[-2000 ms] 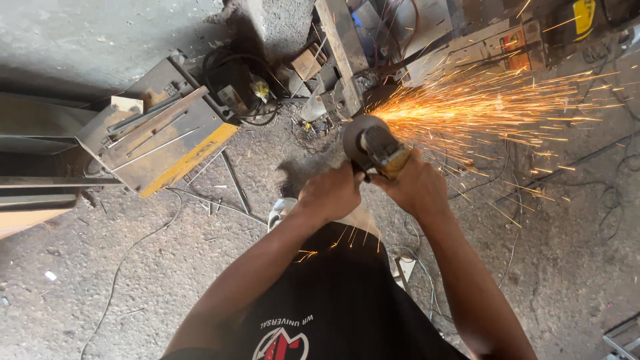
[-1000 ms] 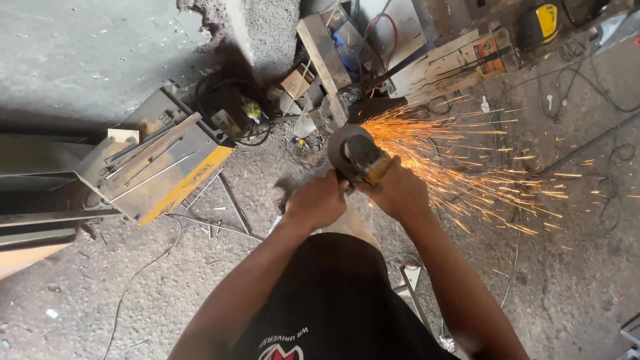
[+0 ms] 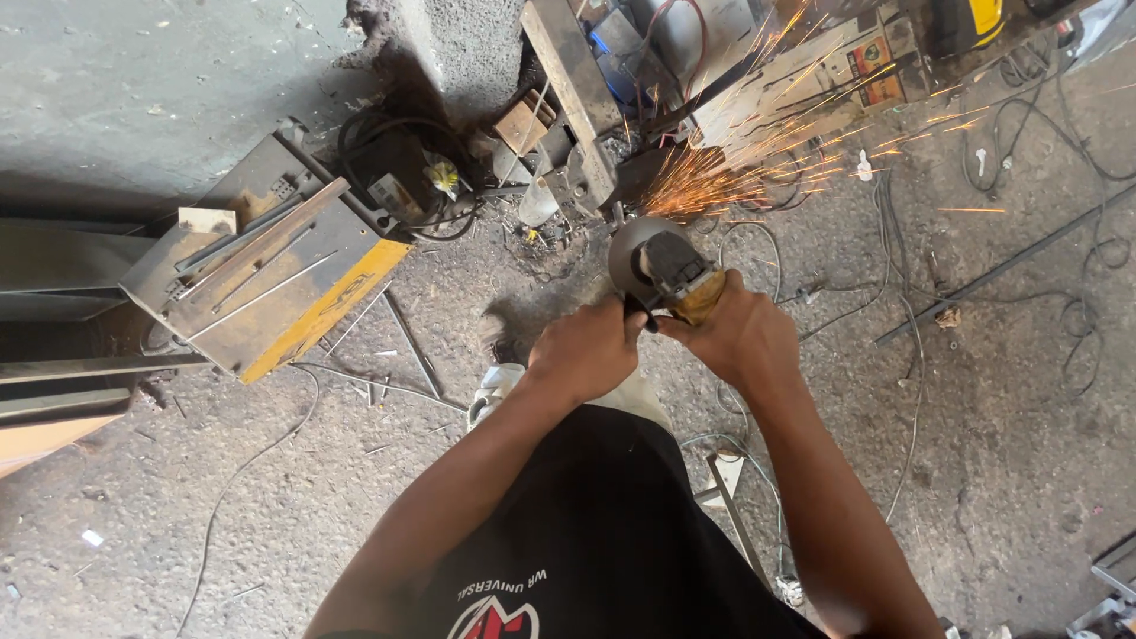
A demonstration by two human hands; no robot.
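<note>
An angle grinder [image 3: 679, 269] with a round disc [image 3: 632, 257] is held before my body. My right hand [image 3: 744, 333] is wrapped around its yellowish body. My left hand [image 3: 587, 348] is closed at the grinder's near left side, probably on its side handle, which the fingers mostly hide. Orange sparks [image 3: 697, 182] fly up and to the right from just beyond the disc. There the disc is close to the end of a small metal piece [image 3: 619, 213] beside a metal bar [image 3: 577, 106]; whether they touch cannot be told.
A metal cabinet [image 3: 346, 297] with a yellow edge lies at left, carrying rods and a wood block [image 3: 207, 221]. A dark machine with coiled cable [image 3: 399, 191] is beside it. Cables [image 3: 887, 257] and a long bar [image 3: 1003, 266] lie on the rough floor at right. A wall [image 3: 160, 80] rises upper left.
The spray of sparks has become thinner and now points more steeply up to the right. Both hands still hold the grinder.
</note>
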